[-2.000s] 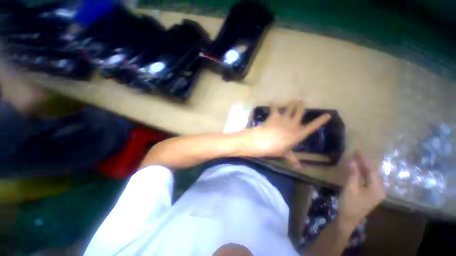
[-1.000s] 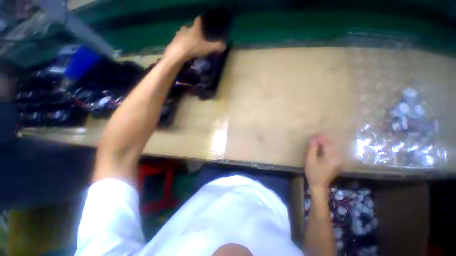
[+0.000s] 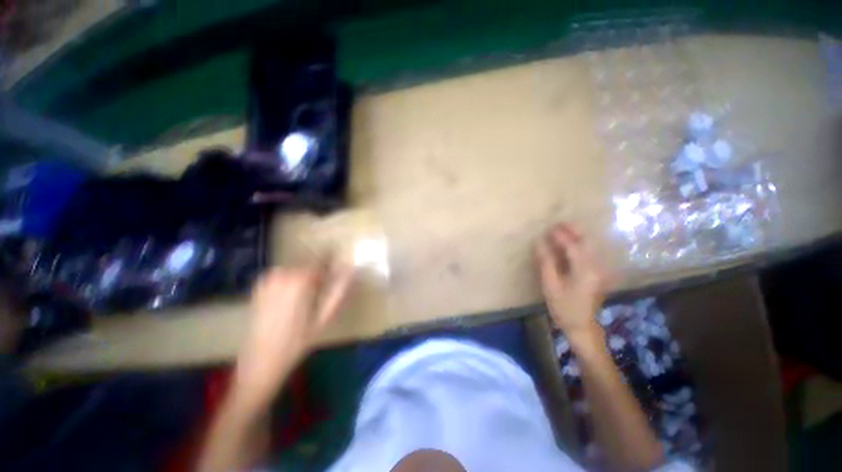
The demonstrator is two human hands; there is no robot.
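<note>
My left hand (image 3: 291,309) is blurred, over the front of the bench at left, with thumb and fingers apart and nothing visible in it. My right hand (image 3: 572,281) is over the front edge at right, its fingers curled close together; whether they hold something is too blurred to tell. A black plastic housing (image 3: 323,97) lies ahead of my left hand, partly over the green belt, with a bright round disc (image 3: 295,150) in it. More black housings (image 3: 138,217) lie clustered at left, some with bright discs and wires.
A clear dimpled plastic sheet (image 3: 637,111) lies at right with loose white discs (image 3: 702,147) on it. An open cardboard box (image 3: 739,369) of discs and wires stands below the front edge. The green belt (image 3: 443,46) runs behind. A blue item (image 3: 46,198) is at far left.
My left hand has let go of a black housing at the belt side and come back towards the front edge. My right hand stays near the front edge. The view has shifted.
</note>
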